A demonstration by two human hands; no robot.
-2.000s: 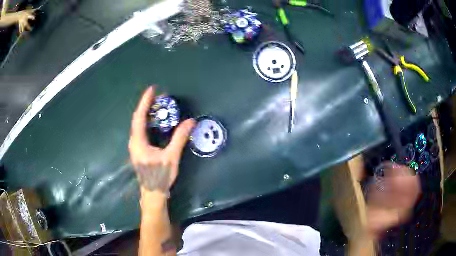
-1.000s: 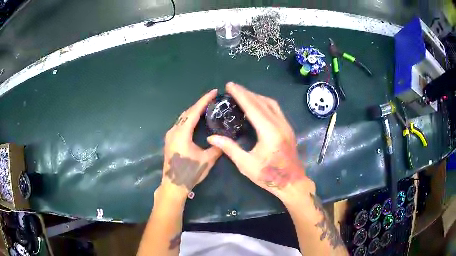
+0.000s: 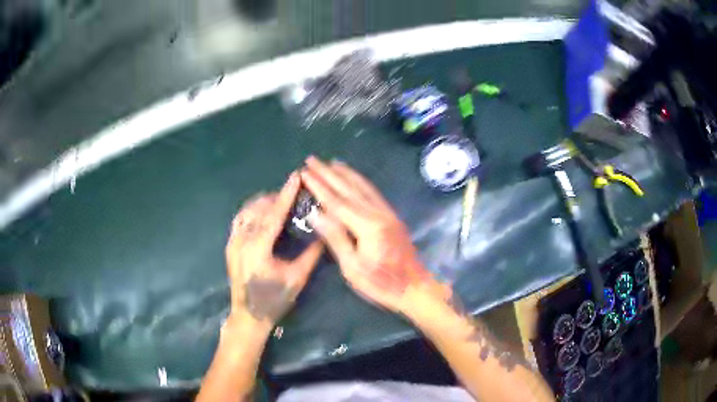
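A black round housing lies between my hands over the green mat, blurred and mostly covered by fingers. My left hand curves around its left side. My right hand holds its right side, with fingertips over its top. A circuit board assembly with blue and green parts sits behind, to the right. A round base cover, pale inside with a dark rim, lies just in front of that board.
Loose screws lie by the white strip. Green-handled nippers, a thin pale tool, a hammer and yellow-handled pliers lie right. A blue-and-white device stands behind. Boxed units are below right; a cardboard bin left.
The earlier separate board and cover by my left hand no longer show. Since one second ago, my hands have closed further over the housing, and the camera view has shifted and blurred.
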